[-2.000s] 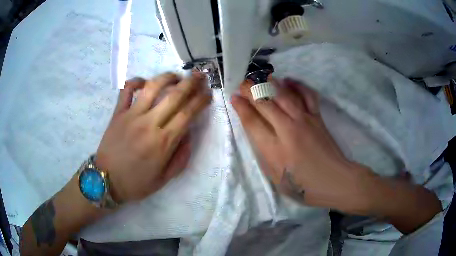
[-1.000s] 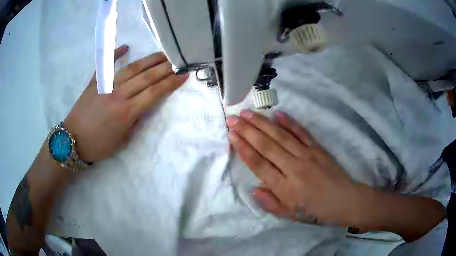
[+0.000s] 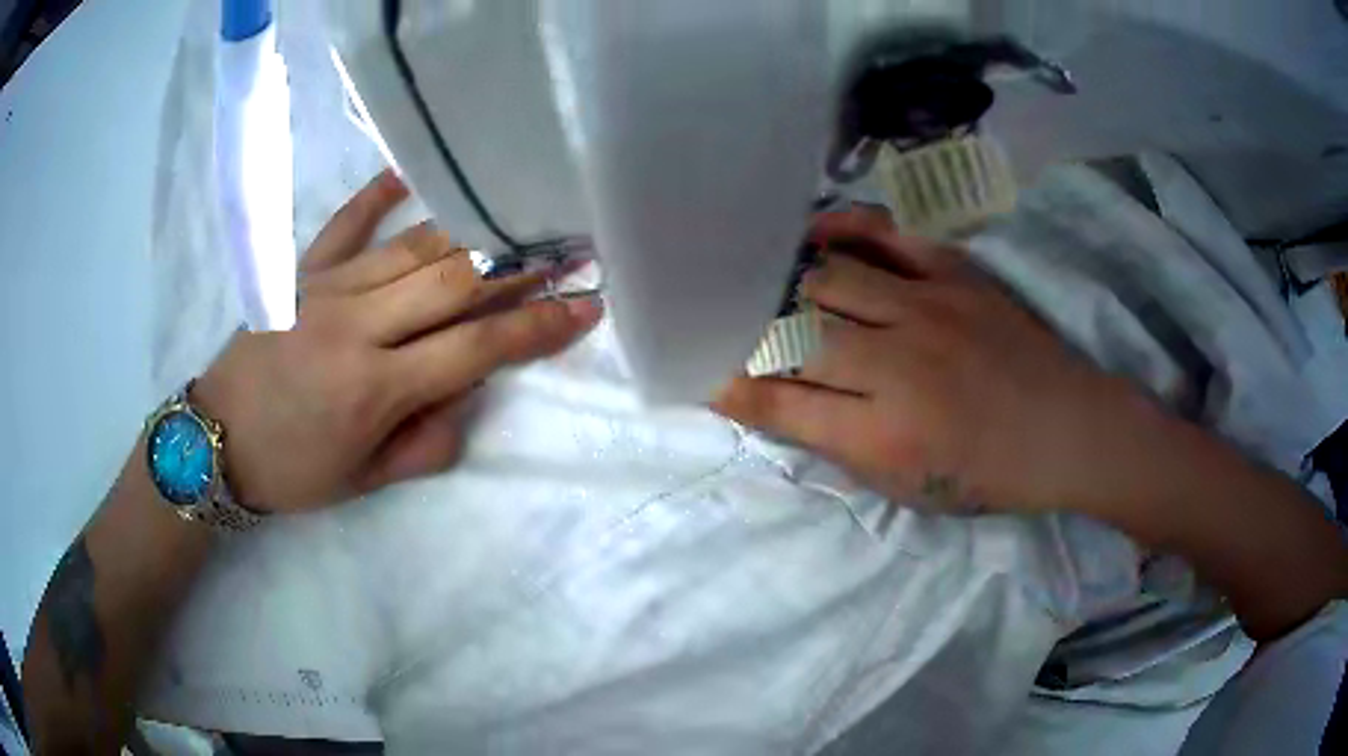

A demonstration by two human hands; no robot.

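Pale fabric [image 3: 591,547] lies wrinkled under the white sewing machine head [image 3: 695,177] and hangs toward the lap. My left hand [image 3: 355,355] rests palm down on the cloth left of the head, fingers spread, with fingertips beside the presser area. My right hand [image 3: 917,362] is palm down on the cloth at the right, its fingers bent by the lower cream tension knob [image 3: 787,343] and partly hidden behind it. The needle is hidden by the head. Neither hand visibly grips the cloth.
A glowing white strip with a blue top [image 3: 259,177] stands left of the head. An upper cream knob [image 3: 946,180] sits on a black fitting. The table [image 3: 266,694] shows printed ruler marks at the lower left. Small items lie at the far right edge.
The view has shifted closer to the machine head. My right hand has moved forward toward the lower knob. The cloth has shifted and creased, baring the ruler marks. My left hand stays beside the presser area.
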